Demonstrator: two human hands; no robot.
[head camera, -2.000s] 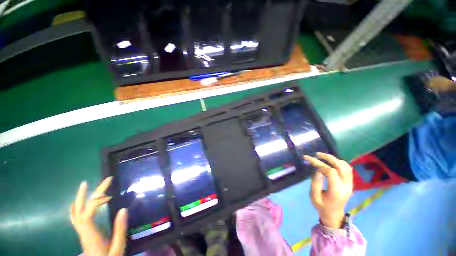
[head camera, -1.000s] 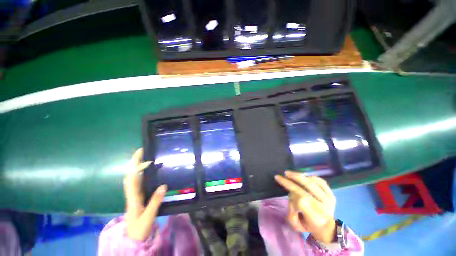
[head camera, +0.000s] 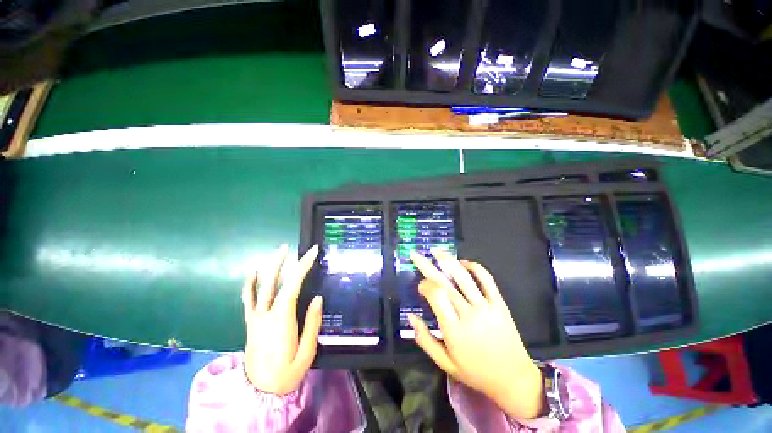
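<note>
A black phone tray (head camera: 508, 345) lies on the green bench with four smartphones and one bare slot in the middle. The two left phones, the leftmost (head camera: 351, 279) and the second (head camera: 413, 292), show dark screens with green and white text rows. The two right phones (head camera: 584, 271) show dimmer dark screens with glare. My left hand (head camera: 281, 326) is at the tray's left edge, fingers spread, holding nothing. My right hand (head camera: 478, 330) is over the second phone, fingers apart, fingertips at its screen; whether they touch it is unclear.
Behind, a raised rear tray (head camera: 643, 59) holds several dark phones with small white labels. It rests on an orange-brown board (head camera: 381, 117) with a blue and white pen (head camera: 484, 117). A white strip (head camera: 212, 137) crosses the green bench (head camera: 169, 211). Another person's pink sleeve (head camera: 21, 364) is at the left.
The view has shifted, so the tray appears straighter and further right. My right hand has moved over the second phone. Red and green blocks on the left phones have given way to text rows.
</note>
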